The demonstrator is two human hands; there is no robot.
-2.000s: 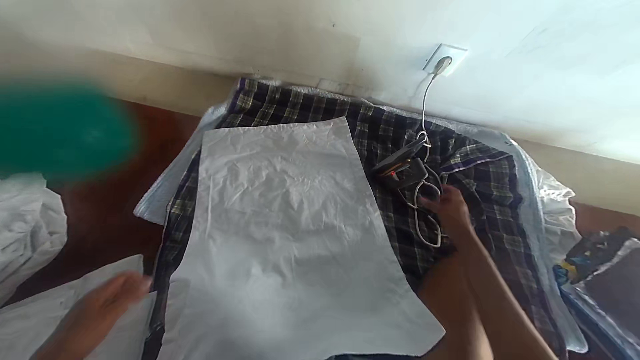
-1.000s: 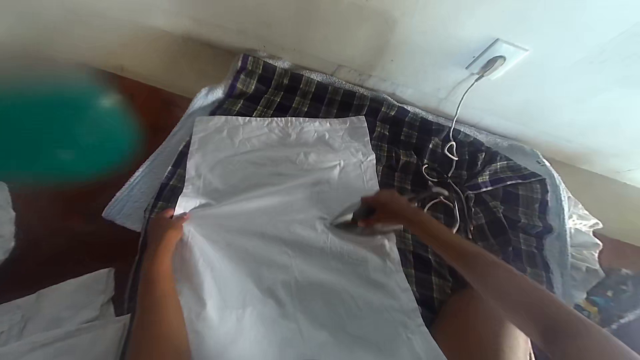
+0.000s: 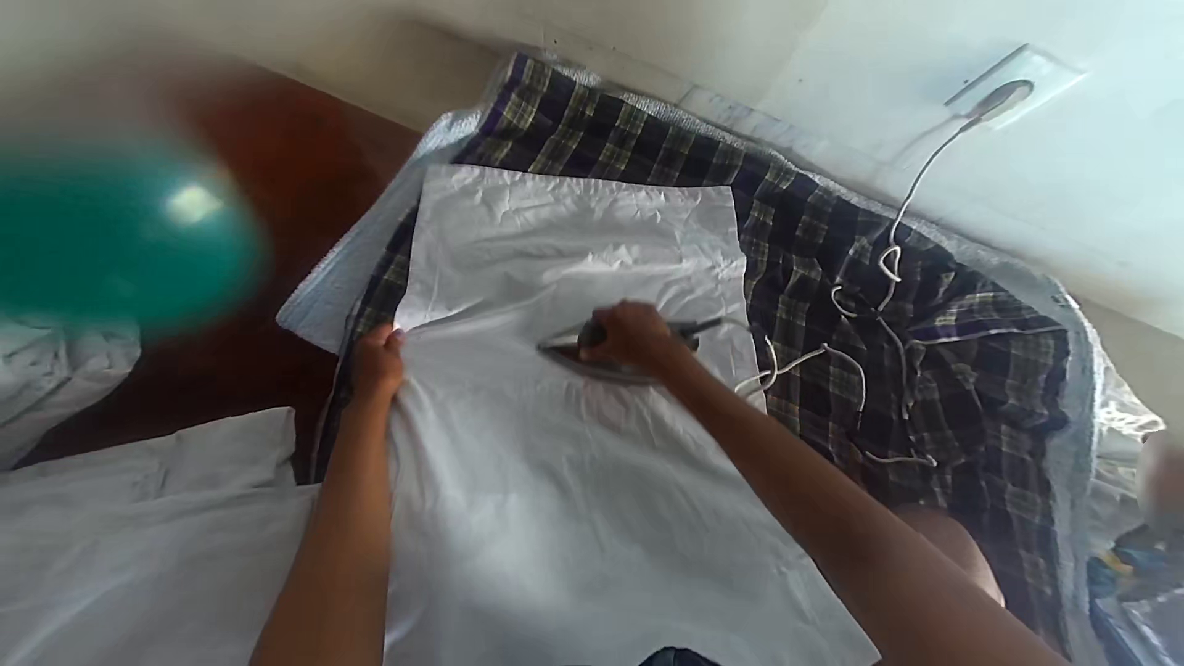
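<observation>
A white cloth [image 3: 518,462] lies spread, with creases near its far end, over a dark plaid cloth [image 3: 814,222]. My left hand [image 3: 379,363] pinches the white cloth's left edge, and folds run from the fingers across it. In my right hand [image 3: 634,338] is the handle of a clothes iron [image 3: 601,372], whose tip points left and whose soleplate rests on the middle of the white cloth. The iron's pale cord [image 3: 803,359] trails right over the plaid cloth and up to a plug [image 3: 1004,97] in the wall socket [image 3: 1041,79].
Light padding [image 3: 338,277] shows under the plaid cloth, on a reddish-brown floor [image 3: 277,157]. Folded white cloths [image 3: 222,453] lie at the lower left, more white fabric [image 3: 55,370] beyond them. A blurred green object [image 3: 120,240] fills the left side. Clear plastic [image 3: 1124,398] lies at the right.
Two seconds ago my left hand was off the cloth and my right was by the iron on the plaid cloth. Since one second ago, the iron has moved left across the white cloth.
</observation>
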